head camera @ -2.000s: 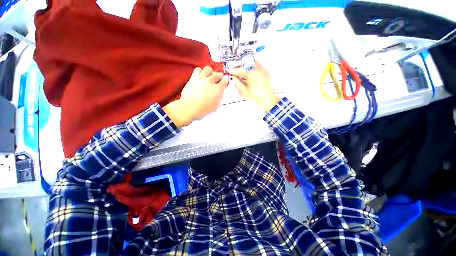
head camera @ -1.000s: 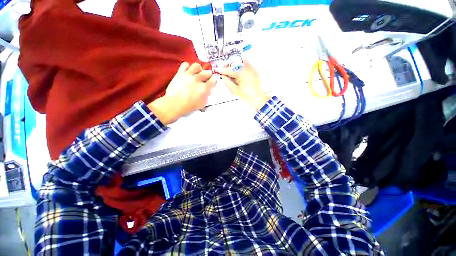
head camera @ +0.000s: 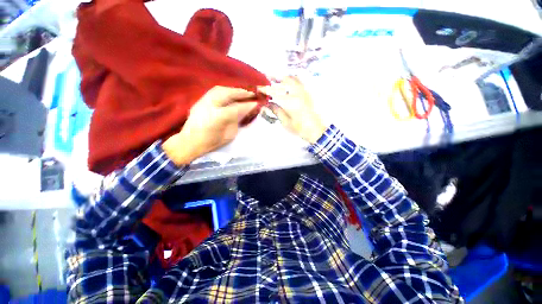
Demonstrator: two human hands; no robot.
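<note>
A rust-red knit garment piece (head camera: 160,83) lies in a large heap on the white table, left of the presser foot and needle (head camera: 302,58). My left hand (head camera: 213,122) pinches its right-hand edge between thumb and fingers. My right hand (head camera: 295,108) pinches the same edge just right of the left fingertips, in front of the needle. A small pale, curved strip shows below the right fingertips; I cannot tell what it is. The frame is slightly blurred.
Scissors (head camera: 411,98) with one yellow and one orange-red loop lie right of my hands. Dark blue cord (head camera: 443,113) hangs over the table edge beside them. A blue bin (head camera: 215,208) with red cloth (head camera: 178,228) is below the table. Black garments (head camera: 481,184) lie below at right.
The garment edge has come away from the needle towards me, with both hands on it. My left hand has moved lower and its fingers have changed position. The camera view has shifted.
</note>
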